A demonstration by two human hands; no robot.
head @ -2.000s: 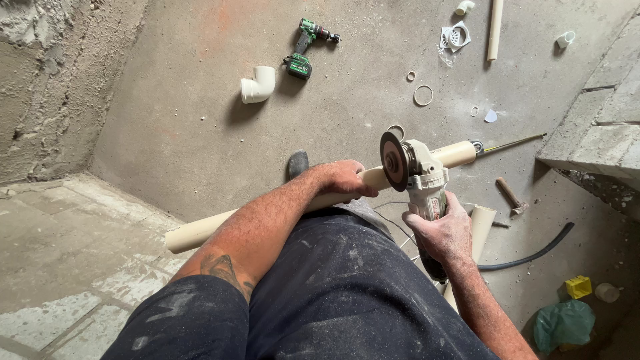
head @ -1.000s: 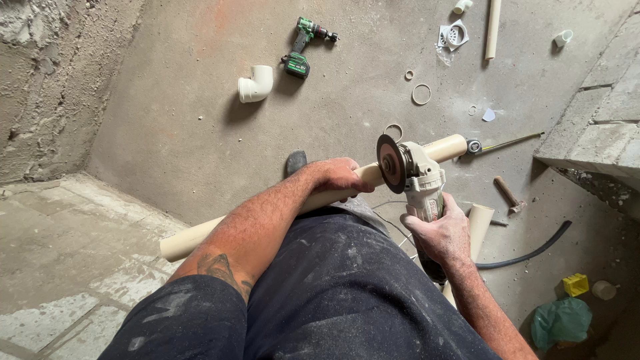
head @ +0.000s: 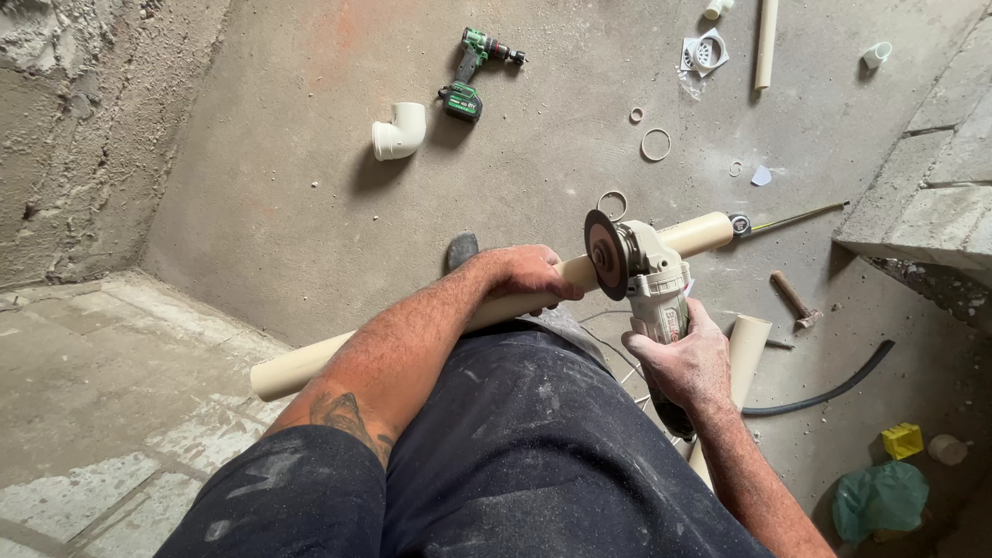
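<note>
A long cream plastic pipe point(head: 301, 364) slants across my lap, rising from lower left to upper right. My left hand point(head: 535, 277) is closed around it near its middle. My right hand point(head: 690, 353) grips the body of an angle grinder point(head: 657, 291), which stands with its head up. The grinder's cutting disc point(head: 607, 254) is upright across the pipe, just right of my left hand; whether it touches or cuts the pipe cannot be told. Past the pipe's right end lies a tape measure point(head: 741, 225) with its blade drawn out.
A cordless drill point(head: 465, 77) and a white pipe elbow point(head: 400, 133) lie on the concrete floor ahead. To the right are a hammer point(head: 794, 298), a dark hose point(head: 845, 395), another cream pipe point(head: 748, 353), a yellow box point(head: 902, 440) and a green plastic bag point(head: 880, 500). Block walls point(head: 922, 209) stand at the sides.
</note>
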